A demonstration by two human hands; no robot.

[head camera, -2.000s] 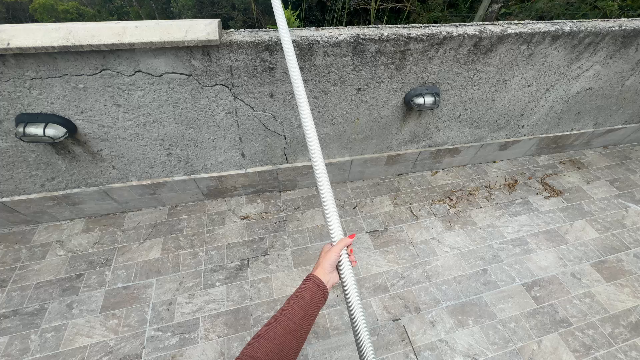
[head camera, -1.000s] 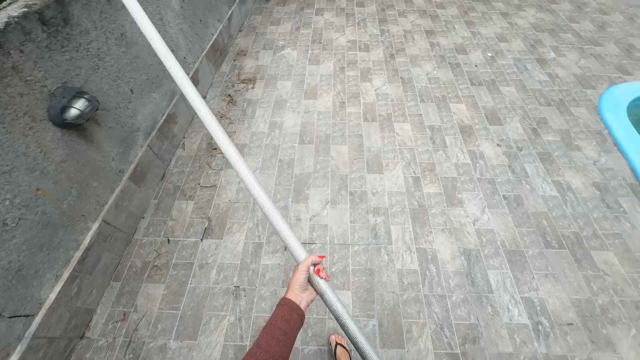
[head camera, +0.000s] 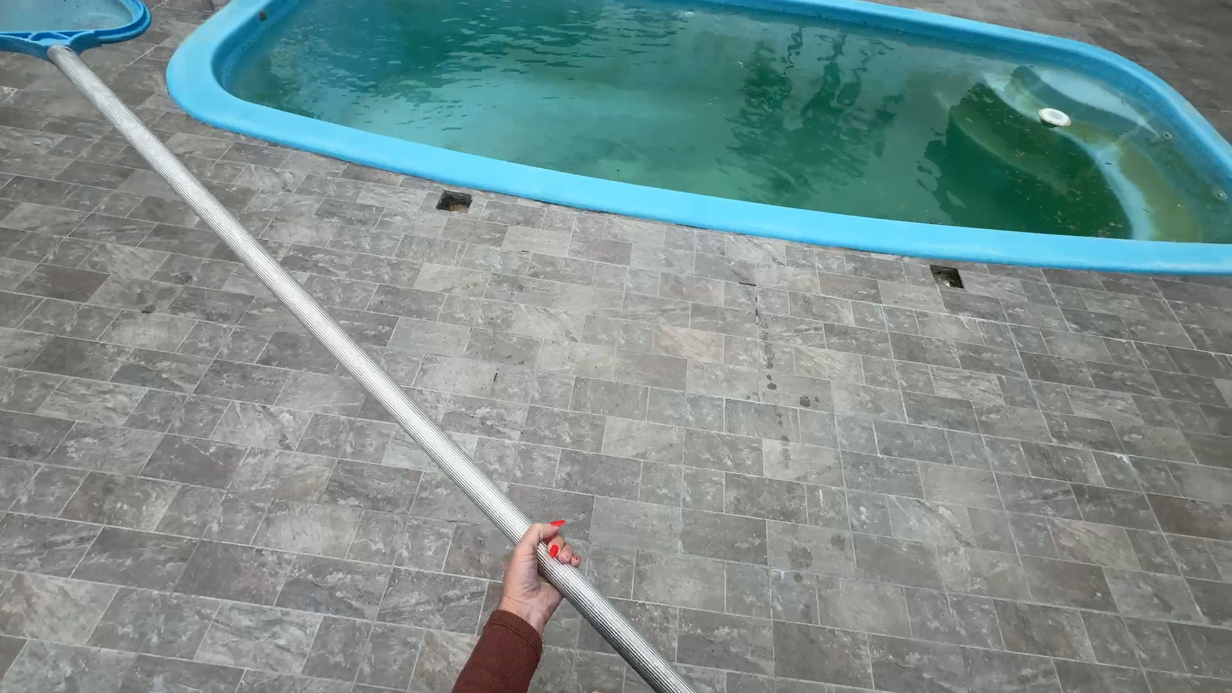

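Observation:
My left hand (head camera: 539,570), with a brown sleeve at the wrist, is closed around a long ribbed metal pole (head camera: 318,318) near the bottom middle. From there the pole slants up to the far left, where a blue pool skimmer net (head camera: 82,37) is fixed on its end, partly cut off by the view's edge. The pole's lower end runs out at the bottom. My right hand is not seen. Beyond the pole lies a swimming pool (head camera: 674,197) with a light blue rim and greenish water.
Grey stone-look tiles (head camera: 674,423) surround the pool. Two small square recesses, one at left (head camera: 454,201) and one at right (head camera: 947,277), are set in the paving near the rim. A round white fitting (head camera: 1054,117) shows by the curved steps inside the pool.
The view has swung far from the concrete wall to the pool. My left hand still grips the pole, and the skimmer net at its end has come into sight.

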